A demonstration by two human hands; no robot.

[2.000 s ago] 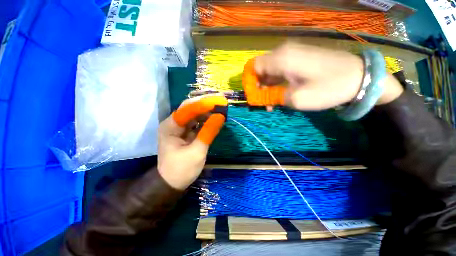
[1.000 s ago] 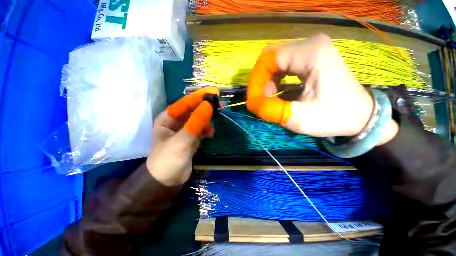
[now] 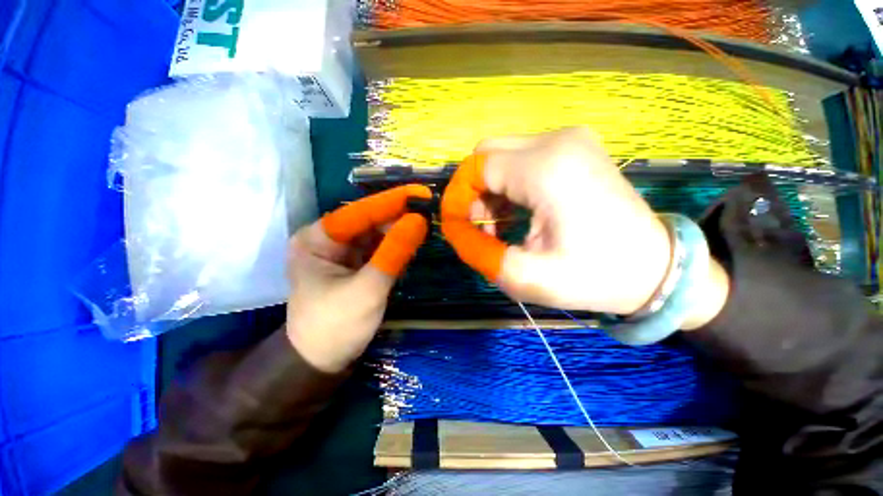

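My left hand, with orange finger cots on thumb and forefinger, pinches a small black connector housing. My right hand, also with orange finger cots, holds a yellow lead wire between thumb and forefinger, its fingertips right beside the housing. The wire's tip is hidden at the fingertips. A white lead wire runs down from under my right hand across the blue wires. A short piece of blue lead wire shows near it.
Trays of orange, yellow, green and blue wires lie in front, with white wires nearest. At left are a blue bin, a clear plastic bag and a white JST box.
My right hand has first drawn back with a yellow wire between its fingers, then moved left and down to the housing. My left hand still pinches the housing.
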